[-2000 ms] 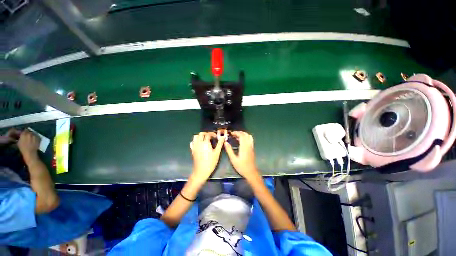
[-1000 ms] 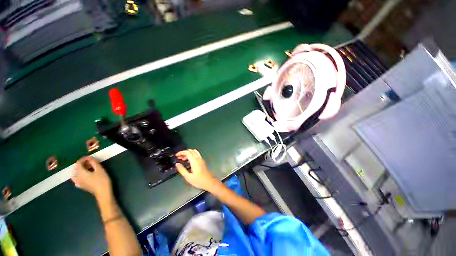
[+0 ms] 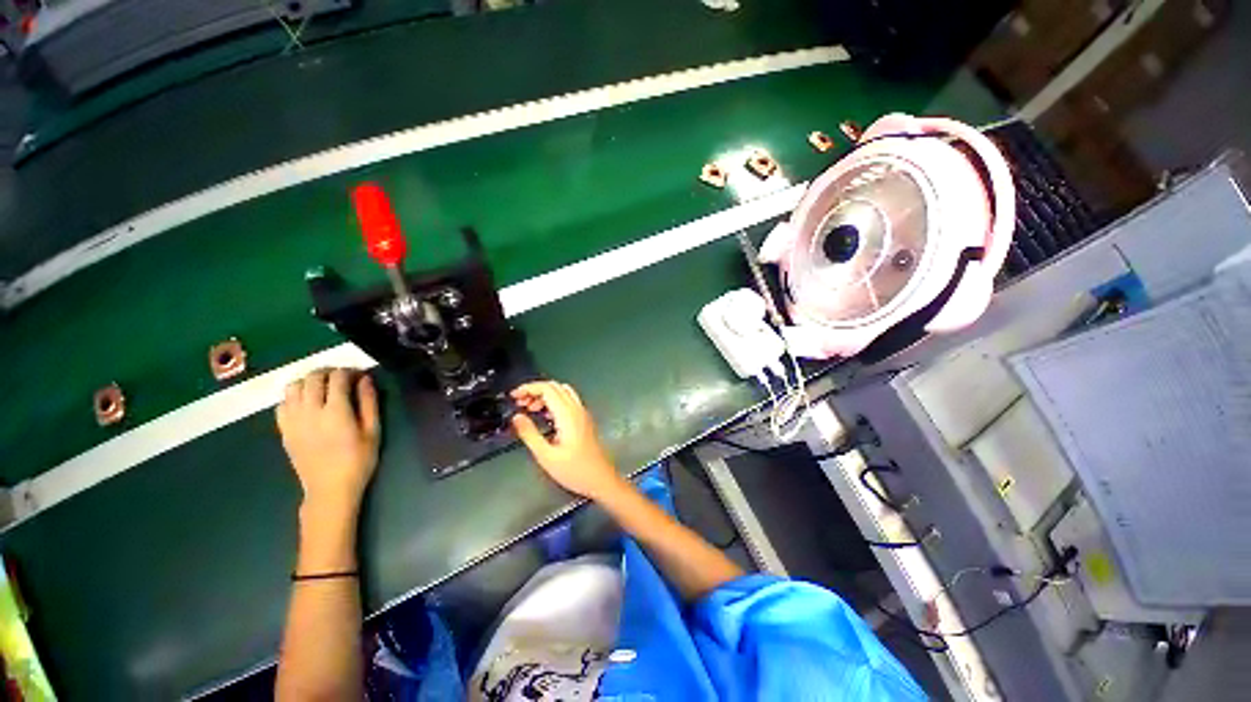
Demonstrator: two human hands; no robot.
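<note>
The black toggle clamp fixture (image 3: 436, 329) stands at centre left with its red handle (image 3: 379, 224) pointing up. The nest (image 3: 480, 413) is at its near end, and I cannot tell whether a part sits in it. My right hand (image 3: 556, 428) has its fingertips at the nest's right side; whether it holds anything is hidden. My left hand (image 3: 329, 418) lies palm down by the white strip, left of the fixture, and its fingertips are bent out of clear sight. Copper-coloured square parts lie on the belt left of it, one nearer (image 3: 228, 359) and one farther (image 3: 110, 403).
A pink and white fan (image 3: 885, 247) stands at the right, with a white power adapter (image 3: 741, 333) and cables beside it. Several more copper parts (image 3: 761, 165) lie on the green belt near the fan. A yellow-green label (image 3: 19, 642) shows at the lower left edge.
My hands have parted from the nest: the right stays beside it, while the left went out to the belt's near edge and now lies closer to the fixture. The view has turned right.
</note>
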